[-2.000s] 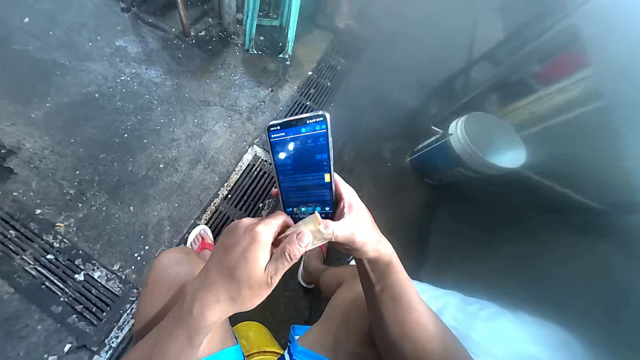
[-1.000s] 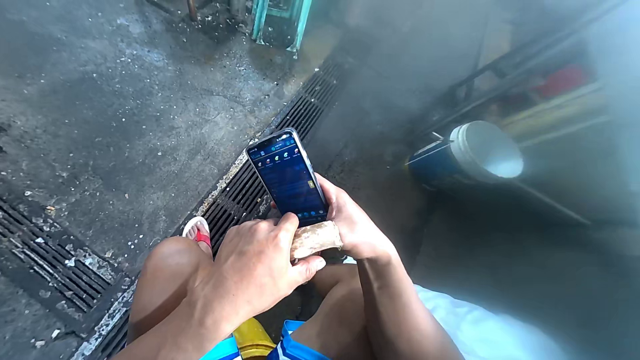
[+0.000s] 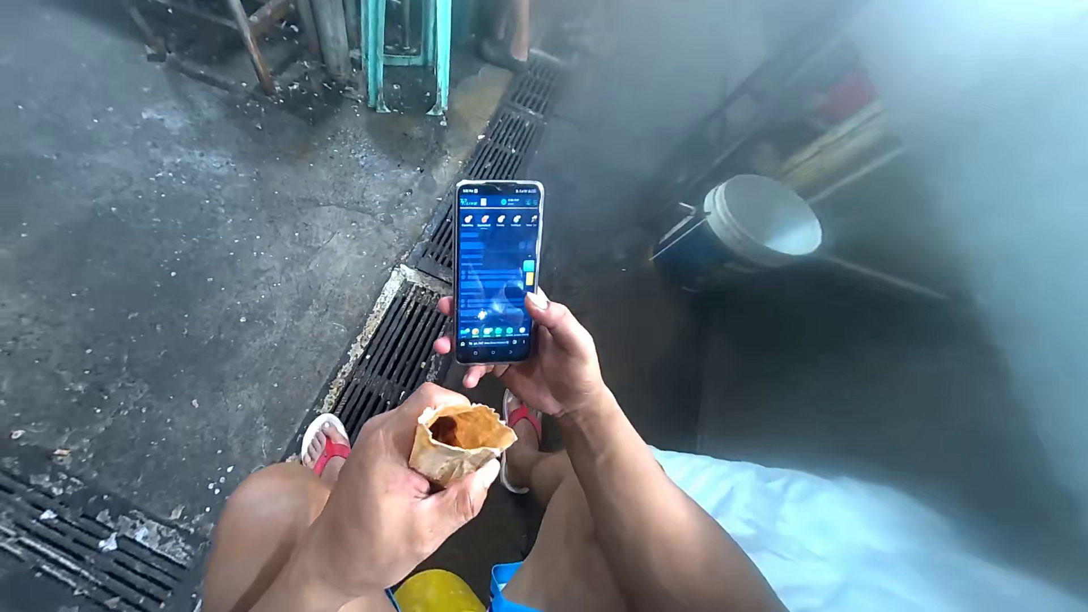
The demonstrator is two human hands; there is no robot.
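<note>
In my right hand (image 3: 561, 361) is a smartphone (image 3: 495, 272), held upright with its lit blue screen toward me; my thumb rests on its lower right edge and fingertips show at its left side. My left hand (image 3: 399, 493) grips a crumpled brown paper-like sleeve (image 3: 463, 442), below the phone and apart from it. The sleeve's open end faces up and shows an orange-brown inside. What lies deeper in it cannot be told.
Metal floor grates (image 3: 391, 353) run between my feet in red-strapped sandals. A white-and-blue bucket (image 3: 761, 221) stands at the right, amid haze. Teal stool legs (image 3: 406, 59) and wooden legs (image 3: 251, 42) are at the top. White sheeting (image 3: 807, 527) lies at lower right; another person's foot (image 3: 506, 53) shows beyond.
My left hand has moved down, away from the phone, with the sleeve now turned so its opening faces up. The phone, tilted a second ago, stands nearly straight.
</note>
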